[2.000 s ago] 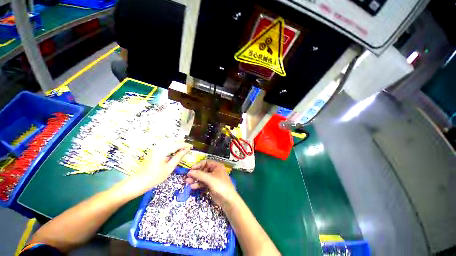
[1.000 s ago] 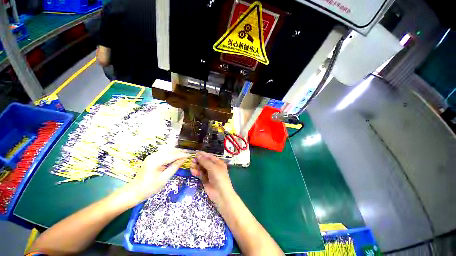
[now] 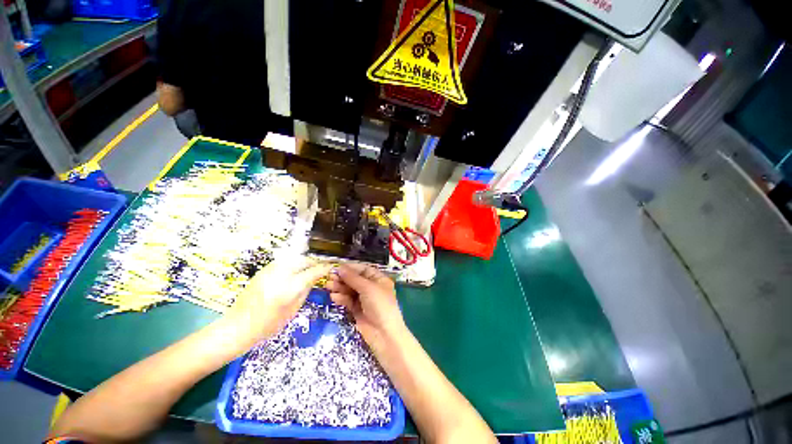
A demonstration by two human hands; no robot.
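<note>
My left hand (image 3: 282, 293) and my right hand (image 3: 365, 295) meet at the fingertips just in front of the dark applicator and die (image 3: 347, 230) of the press. A small yellow bit, seemingly a wire lead (image 3: 325, 281), shows between the left fingertips. What the right fingertips pinch is too small to tell. The blue terminal tray (image 3: 227, 414), full of silvery bits, lies below the hands, with a bare blue patch near its back.
A wire pile (image 3: 195, 234) lies left of the press. Red-handled scissors (image 3: 409, 246) and a red bin (image 3: 467, 223) are right of the die. Blue bins with leads stand far left (image 3: 108, 203) and lower right (image 3: 638, 406). A person's arm (image 3: 170, 98) shows behind the bench.
Since two seconds ago, the hands have come together and moved up from the tray to the front of the die. Over the last second they have barely moved. The view has shifted.
</note>
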